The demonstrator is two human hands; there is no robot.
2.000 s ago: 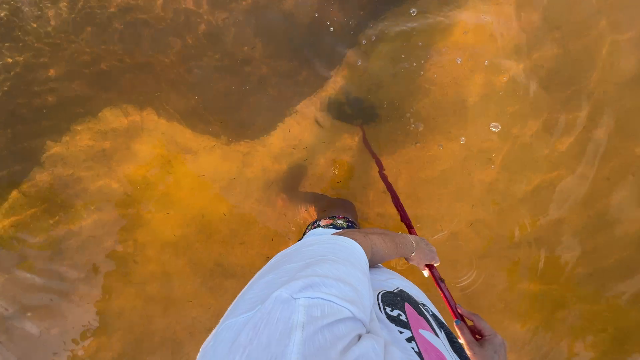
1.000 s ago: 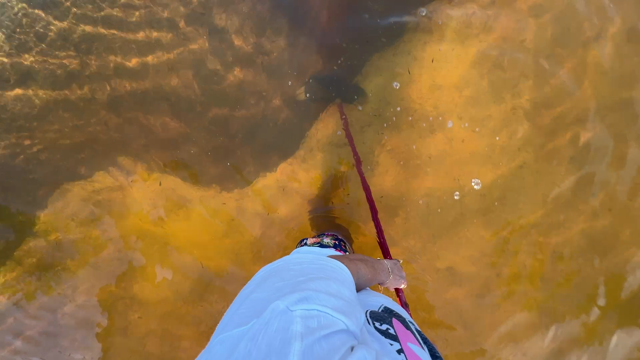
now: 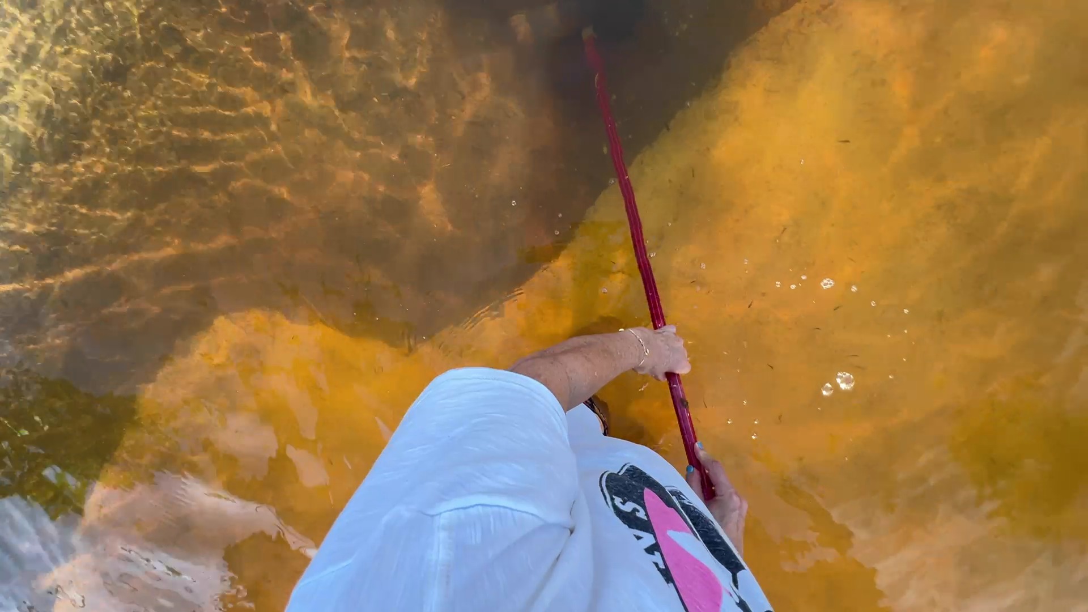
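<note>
A long red pole (image 3: 633,221) slants from the top middle of the head view down to the front of my white T-shirt (image 3: 501,501). My left hand (image 3: 663,353), with a thin bracelet at the wrist, is closed around the pole's lower part. Below it, my right hand (image 3: 721,497), with blue nails, holds the pole near its lower end. The far part of the pole lies under water, and whatever is at its tip is lost in the dark patch at the top.
Shallow amber water (image 3: 850,212) with small bubbles (image 3: 844,381) surrounds me. A darker, rippled stretch (image 3: 340,187) lies at the upper left, and bright reflections (image 3: 144,544) show at the lower left. Part of a dark patterned item (image 3: 599,414) shows beside the shirt.
The pole's far end, with a dark shape on it in both earlier frames, has moved farther up, into darker water. My right hand is in view again after being out of sight one second ago.
</note>
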